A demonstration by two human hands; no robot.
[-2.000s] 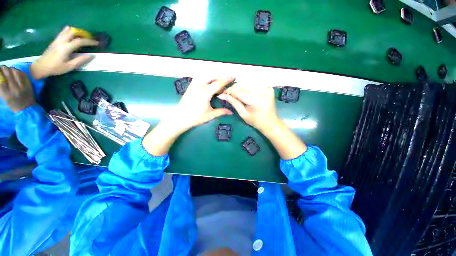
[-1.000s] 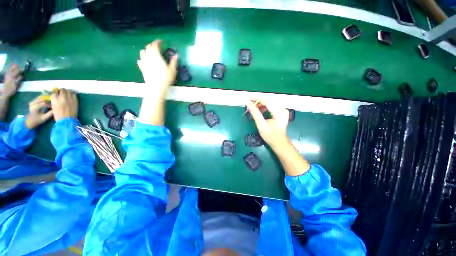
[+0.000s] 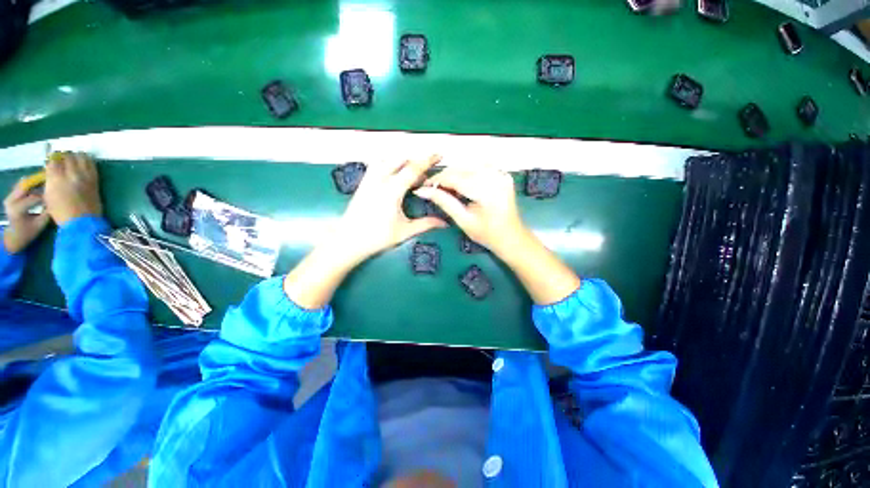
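My left hand [image 3: 380,208] holds a small black housing [image 3: 418,204] at the middle of the bench, mostly hidden by the fingers. My right hand [image 3: 480,205] meets it from the right, thumb and fingertips pinched together over the housing; something tiny and thin may be in them, too small to tell. Loose black housings lie around the hands: one [image 3: 350,176] left of my left hand, one [image 3: 544,183] right of my right hand, one [image 3: 425,257] and another [image 3: 476,281] nearer me, and one partly under my right wrist.
A pale rail [image 3: 286,144] separates the bench from the green belt [image 3: 477,105], which carries several housings. Thin sticks [image 3: 162,272] and a clear bag [image 3: 234,234] lie at left beside housings. Tall black trays [image 3: 754,305] stand at right. A neighbour's hands hold something yellow at far left.
My left hand has come back from the belt to the bench with a housing and met my right hand. The two housings left of centre are no longer both visible. The camera view has shifted.
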